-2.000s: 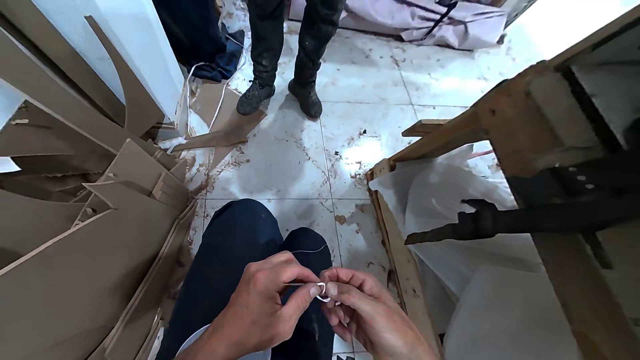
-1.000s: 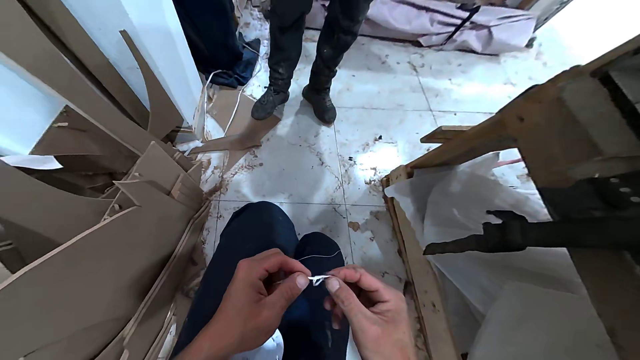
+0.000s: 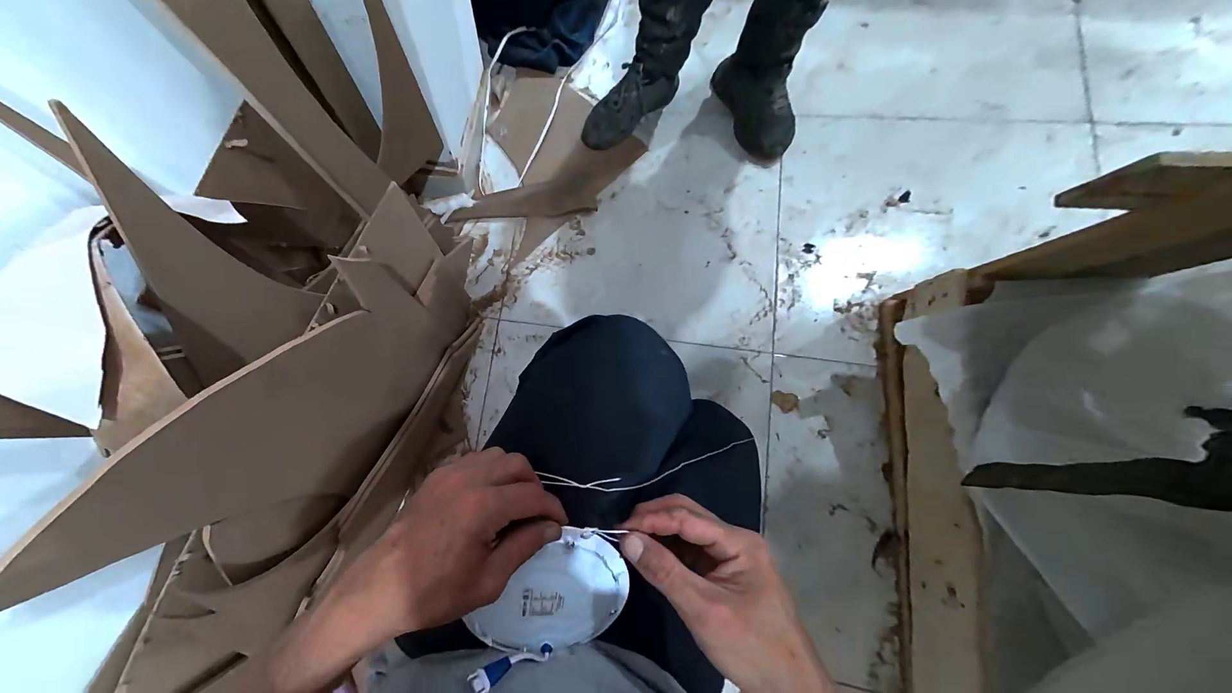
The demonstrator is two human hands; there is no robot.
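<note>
My left hand (image 3: pixel 472 544) and my right hand (image 3: pixel 707 568) pinch a thin white wire (image 3: pixel 599 531) between their fingertips, just above the upper rim of a round white panel light (image 3: pixel 553 597). The light rests on my lap, its printed back facing up, and a short lead with a blue and white connector (image 3: pixel 493 674) lies at its lower edge. Beyond my fingers, more thin white wire (image 3: pixel 674 470) runs across my dark trousers. How the wire meets the light is too small to tell.
Cut brown fibreboard pieces (image 3: pixel 260 423) lean in a pile at left. A person's dark boots (image 3: pixel 756 106) stand ahead on the tiled floor, by a loose white cable (image 3: pixel 553 115). At right are a wooden frame (image 3: pixel 929 500), translucent plastic sheeting (image 3: pixel 1059 385) and a dark tool-like object (image 3: pixel 1107 476).
The round light now shows much more fully on my lap. My hands stay close together at the wire. The view has shifted toward the fibreboard pile.
</note>
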